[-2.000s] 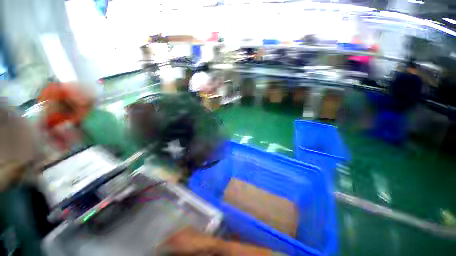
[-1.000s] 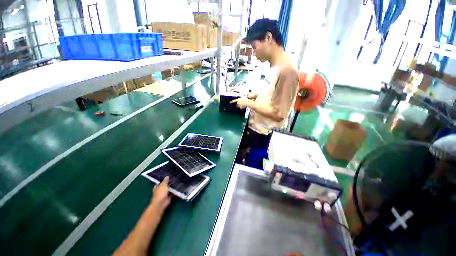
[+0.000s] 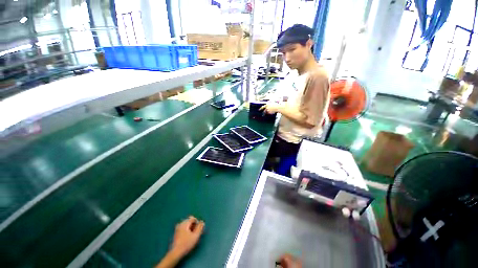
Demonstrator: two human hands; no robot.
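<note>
Three small solar panels (image 3: 222, 157) lie cell side up on the green bench (image 3: 215, 201), close together, two of them overlapping. My left hand (image 3: 187, 236) is over the bench, nearer to me and apart from the panels. Its fingers are curled, with no panel in them; whether they hold something small is unclear. My right hand (image 3: 290, 261) is cut off by the bottom edge, over the grey top of the light box (image 3: 272, 220). A small dark tip shows at its fingers, too blurred to name. The bench meter (image 3: 335, 180) stands at the box's far edge.
A coworker (image 3: 304, 94) stands beyond the meter, holding a dark panel (image 3: 260, 112). A black fan (image 3: 435, 209) is at the right, an orange fan (image 3: 348, 99) behind the coworker. A raised white shelf (image 3: 131, 84) carries a blue crate (image 3: 144, 57).
My left hand has let go of the nearest panel and drawn back towards me. That panel lies farther up the bench. The view has shifted, and more of my right hand shows.
</note>
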